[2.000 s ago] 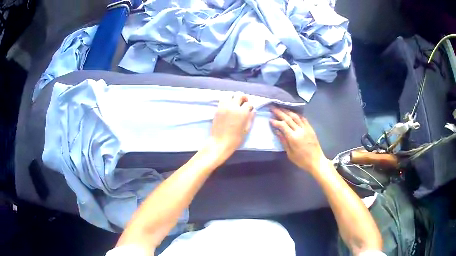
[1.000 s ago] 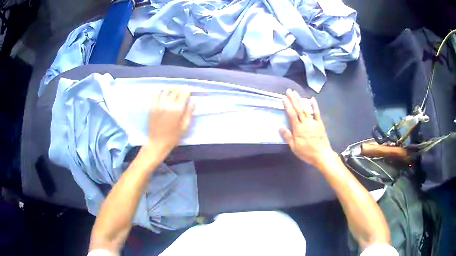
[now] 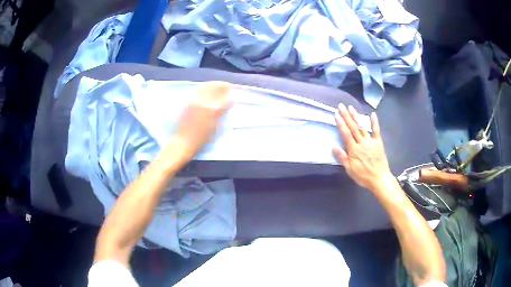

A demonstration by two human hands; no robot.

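The light blue shirt [image 3: 274, 134] lies on the long raised grey pressing pad [image 3: 263, 170], with its sleeve stretched flat to the right and its body bunched at the left. My left hand [image 3: 201, 120] is blurred, over the upper left part of the sleeve; whether it pinches cloth I cannot tell. My right hand [image 3: 361, 147] lies on the right end of the sleeve, palm down with fingers spread, holding nothing. The steam iron [image 3: 442, 178] rests at the right table edge, its brown handle showing, touched by neither hand.
Crumpled blue shirts [image 3: 302, 36] lie along the far side of the grey table [image 3: 314, 210]. A blue bar [image 3: 141, 31] is at the far left, a small black rectangle [image 3: 60, 186] at the near left. The iron's cord [image 3: 493, 112] hangs at right above dark green cloth [image 3: 456, 246].
My left hand has moved left along the sleeve from near its middle. My right hand has shifted to the sleeve's right end and flattened. The whole view has shifted slightly.
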